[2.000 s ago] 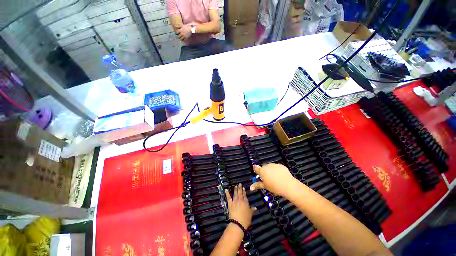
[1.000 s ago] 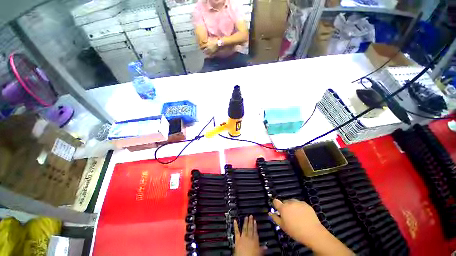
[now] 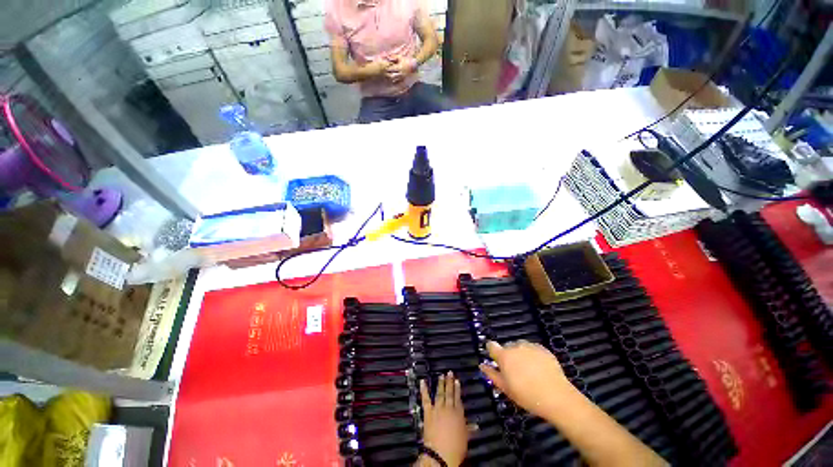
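Note:
Black plastic handles (image 3: 379, 352) lie side by side in several columns on red printed sheets (image 3: 265, 365). My left hand (image 3: 445, 421) lies flat on the second column with its fingers spread. My right hand (image 3: 525, 374) is curled over the ring ends of the third column, thumb and finger close together. What it grips is hidden; no tool shows clearly there now. An open brown carton (image 3: 568, 272) with dark small contents sits on top of the columns at the back.
A yellow and black heat gun (image 3: 420, 196) stands behind the columns, its dark cord on the white table. Beyond are a teal box (image 3: 502, 208), a blue bin (image 3: 318, 195), a bottle (image 3: 251, 152) and striped trays (image 3: 621, 205). Separate black columns (image 3: 767, 296) lie right. A person (image 3: 385, 64) stands across.
The view has swung. Both hands stay on the same columns; the blue spot at my right hand no longer shows clearly. The person opposite has lowered their crossed arms and joined their hands.

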